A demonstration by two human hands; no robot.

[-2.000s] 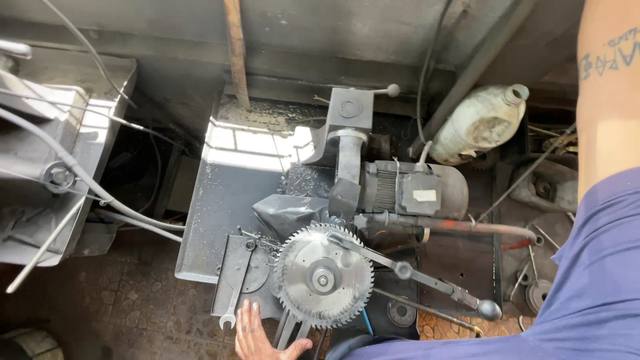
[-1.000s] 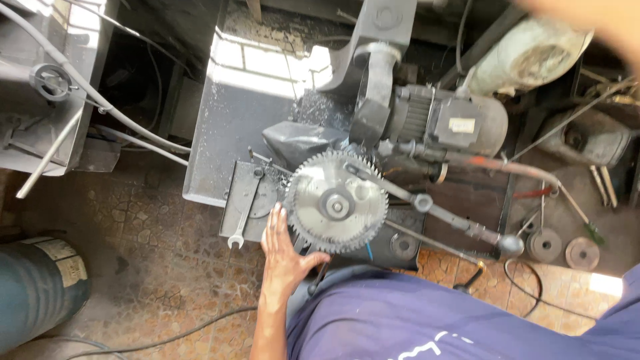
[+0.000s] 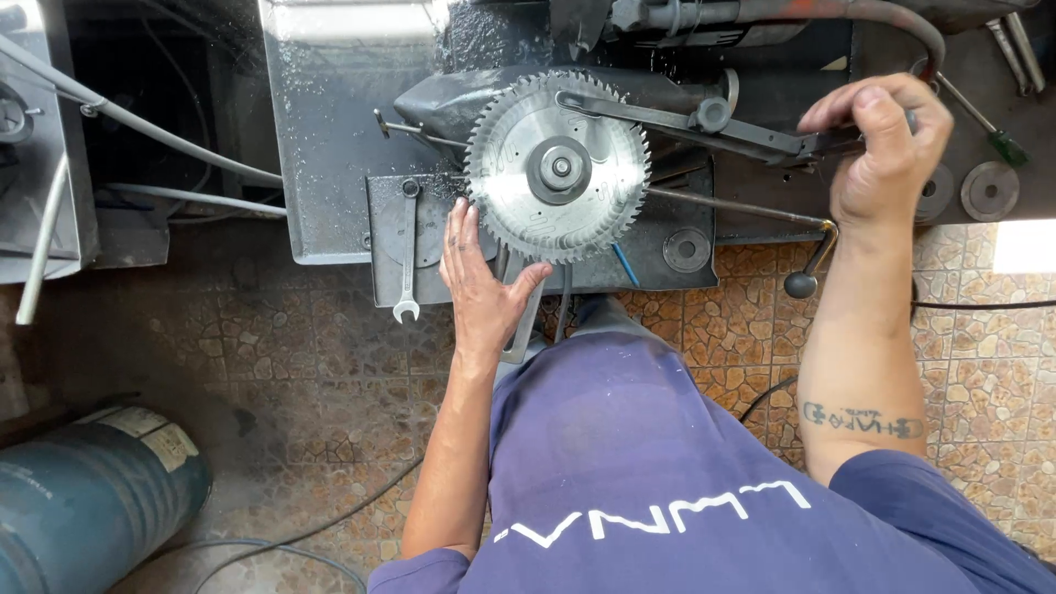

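Note:
A toothed circular saw blade (image 3: 511,153) lies face up on a machine's arbor, with a round hub (image 3: 559,169) at its centre. My left hand (image 3: 487,276) has its fingers apart, the fingertips at the blade's lower left rim and the thumb below it. My right hand (image 3: 891,140) is closed around the end of a black metal lever arm (image 3: 767,140), whose slotted far end lies over the blade's upper right. A combination wrench (image 3: 408,247) rests on the metal plate left of my left hand. A thin T-handled rod (image 3: 421,132) points toward the blade.
A bent rod with a ball knob (image 3: 800,285) sticks out at right. Metal discs (image 3: 990,191) and a screwdriver (image 3: 1006,147) lie on the right surface. A blue drum (image 3: 99,495) stands lower left on the tiled floor, near cables. Another machine (image 3: 49,206) is at far left.
My right hand has come onto the lever's end, where no hand was a second ago. My left hand stays by the blade's rim. The view has shifted downward and closer.

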